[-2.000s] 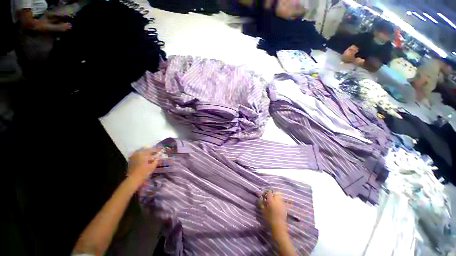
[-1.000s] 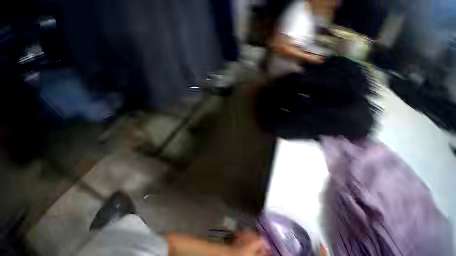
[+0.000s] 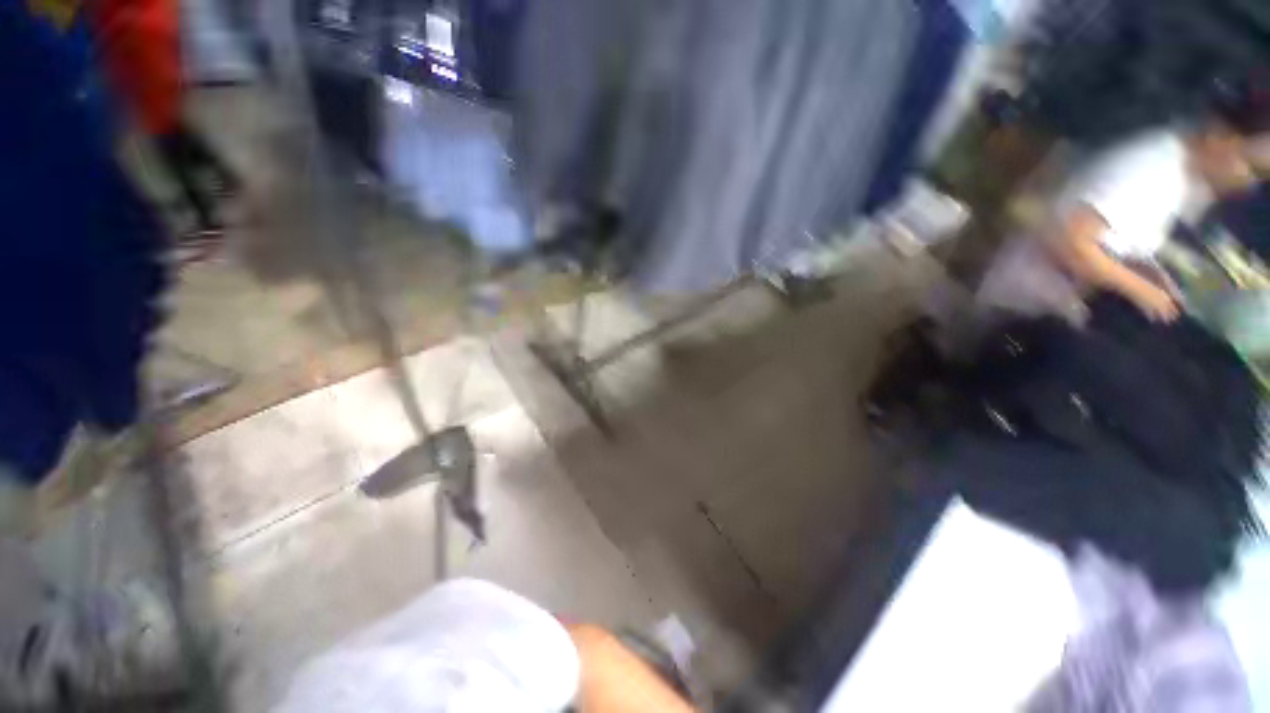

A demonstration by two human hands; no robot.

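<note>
The frame is blurred. My left forearm [image 3: 623,671] comes out of a pale sleeve [image 3: 453,655] at the bottom edge; my left hand is cut off by that edge. My right hand is out of the picture. A bunched mauve-purple shirt pile [image 3: 1163,648] lies at the lower right on the white table [image 3: 961,627]. A heap of black garments [image 3: 1100,418] lies beyond it.
Grey garments [image 3: 738,132] hang at the upper middle and dark blue ones [image 3: 70,265] at the left. A metal rail stand [image 3: 446,453] is on the pale floor [image 3: 307,460]. A person in a white top [image 3: 1135,195] is behind the black heap.
The view has swung left, away from the table onto floor and hanging garments. The purple pile has shifted to the lower right. Both hands have left the picture.
</note>
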